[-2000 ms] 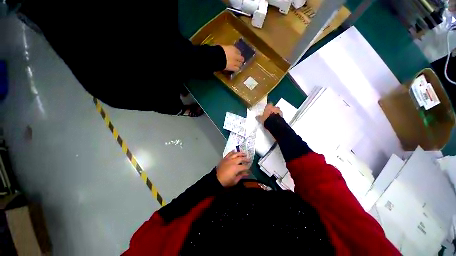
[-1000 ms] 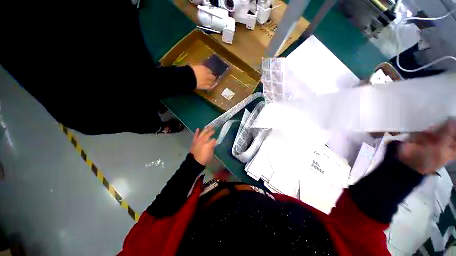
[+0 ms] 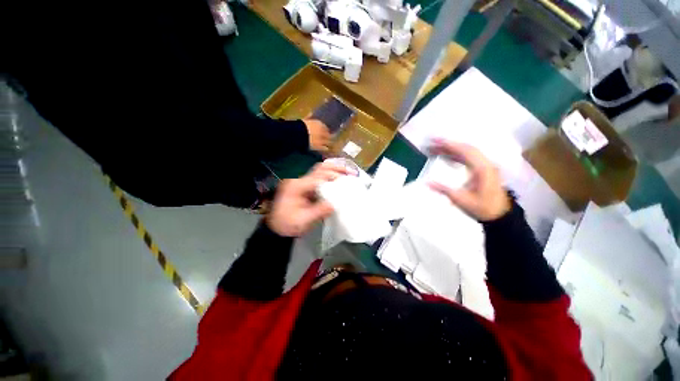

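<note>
My left hand (image 3: 300, 202) pinches the upper left part of a bright white sheet (image 3: 350, 212) at the bench's near edge. The sheet is overexposed and no print can be read on it. My right hand (image 3: 481, 182) is raised over the white box blanks (image 3: 447, 245), blurred, with thumb and fingers apart; nothing can be made out in its fingers. A small white piece (image 3: 389, 177) lies between my hands, right of the sheet.
Another person's hand (image 3: 319, 135) reaches into a shallow cardboard tray (image 3: 382, 128) with a dark block. White cameras (image 3: 350, 30) lie on flattened brown cardboard behind it. A small brown carton (image 3: 552, 164) stands right, above more white blanks (image 3: 619, 275). A metal post (image 3: 436, 56) crosses the bench.
My right hand has come back from the far right, and the long strip it held is no longer stretched out. My left hand, empty a second ago, now holds the white sheet.
</note>
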